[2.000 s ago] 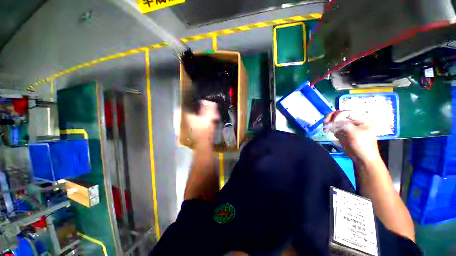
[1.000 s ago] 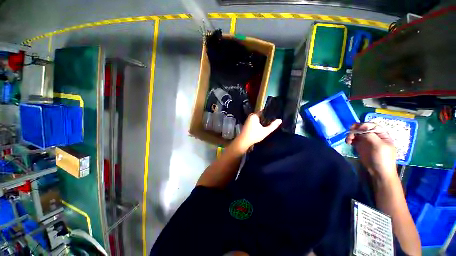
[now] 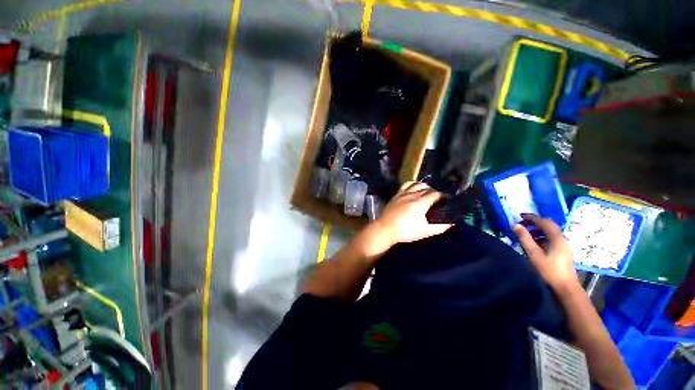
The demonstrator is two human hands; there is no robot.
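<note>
My left hand point(image 3: 411, 213) is at the near right corner of the cardboard carton point(image 3: 307, 164), with its fingers around a dark bundle point(image 3: 453, 206) at my torso. The carton holds black cables point(image 3: 369, 91) and several pale translucent pieces point(image 3: 354, 196) at its near end. My right hand point(image 3: 542, 242) is over the near edge of the small blue tray point(image 3: 550, 190), fingers bent; whether it holds something small cannot be told. The tray has a pale inside. The parts tray point(image 3: 604, 234), filled with small white parts, stands right of my right hand.
The green bench point(image 3: 507, 141) lies ahead right, with a yellow-framed area and a blue object point(image 3: 583, 90). Blue bins point(image 3: 644, 335) stand below the bench at the right. At the left are a green surface point(image 3: 99, 251), blue bins point(image 3: 61, 164) and a small brown box point(image 3: 93, 225).
My left hand has moved from inside the carton to the dark bundle beside it. My right hand has moved from near the parts tray to the small blue tray. The view has shifted.
</note>
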